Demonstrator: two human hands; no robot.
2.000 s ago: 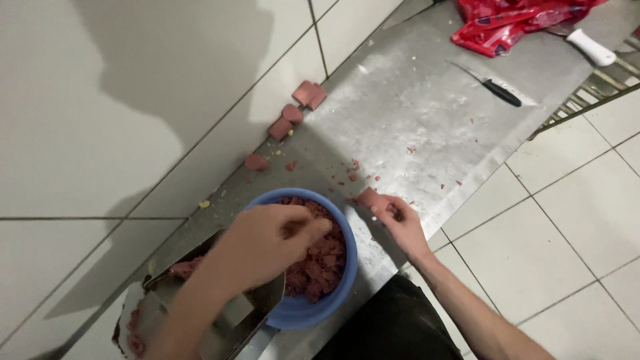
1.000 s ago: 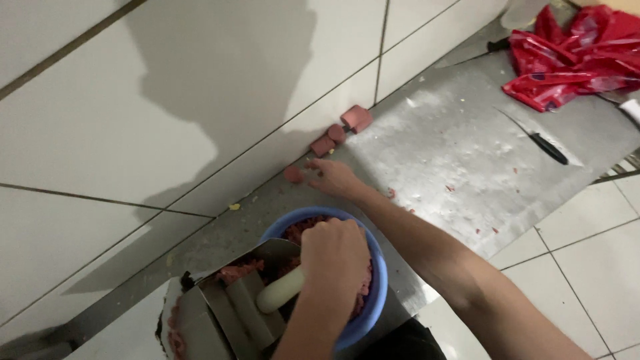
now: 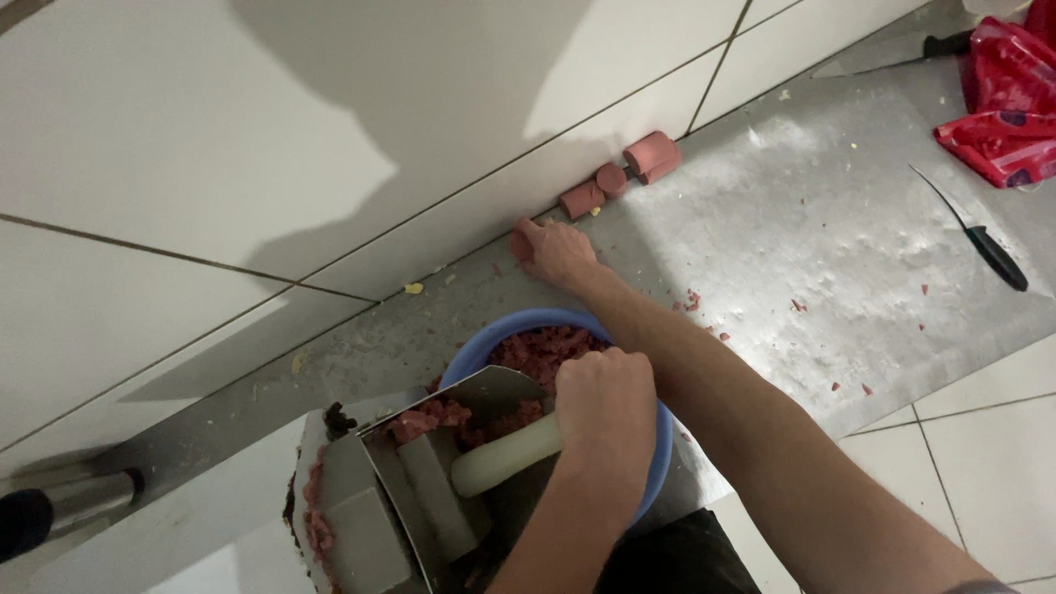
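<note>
My left hand [image 3: 604,408] is closed around the pale handle [image 3: 507,455] of a metal cutting machine [image 3: 441,487], which has red meat bits stuck in it. Beneath that hand a blue plastic bowl [image 3: 487,334] holds shredded reddish meat [image 3: 549,351], partly hidden by the machine and my left arm. Beyond the bowl, my right hand [image 3: 563,254] has its fingers on a short chunk of pink sausage [image 3: 521,244] beside the wall. More cut sausage chunks [image 3: 582,200] lie along the wall to the right of it.
The steel counter [image 3: 767,214] bears scattered meat crumbs. On its right lie a black-handled knife [image 3: 997,257], a red plastic bag [image 3: 1011,124] and a larger knife [image 3: 891,62] near the wall. A tiled wall [image 3: 462,107] runs behind. A dark-ended metal cylinder [image 3: 91,499] is at lower left.
My right hand has gone from a sausage piece at the counter's near side to the chunk by the wall. My left hand, earlier above the bowl, has closed on the machine's handle.
</note>
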